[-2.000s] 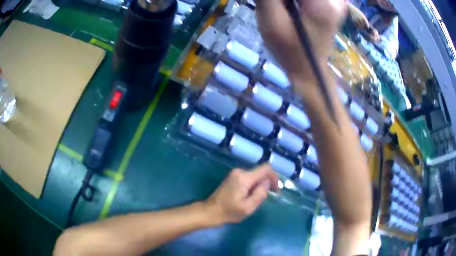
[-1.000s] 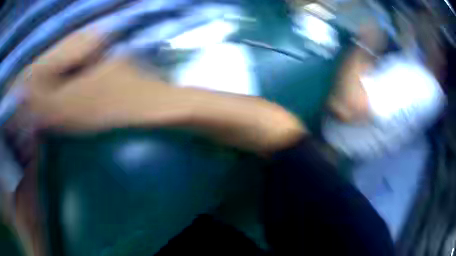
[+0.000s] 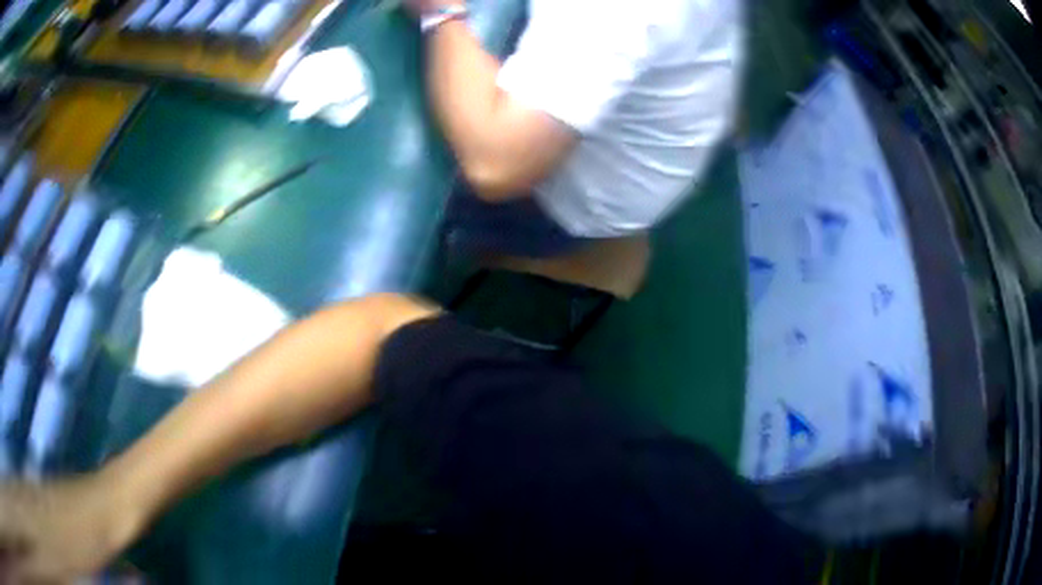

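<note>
My right hand (image 3: 57, 528) is at the lower left corner, blurred and partly cut off by the left edge; whether it holds anything cannot be told. My bare forearm runs back from it to a dark sleeve. My left hand is not in view. Pale silver-grey housings (image 3: 78, 331) stand in rows at the left, beyond my right hand. A white cloth (image 3: 206, 320) lies crumpled on the green mat (image 3: 377, 229) beside them, just beyond my forearm. A thin dark stick tool (image 3: 261, 195) lies on the mat past the cloth.
A second white cloth (image 3: 329, 86) lies farther along the mat, near another tray of pale housings (image 3: 217, 17). A person in a white short-sleeved top (image 3: 640, 109) sits close by at the upper middle. A white sheet with blue printed marks (image 3: 834, 297) is at the right.
The view has swung right, away from the heat gun and the tray's middle. My left hand has left the picture. The seated person and the printed sheet now show clearly.
</note>
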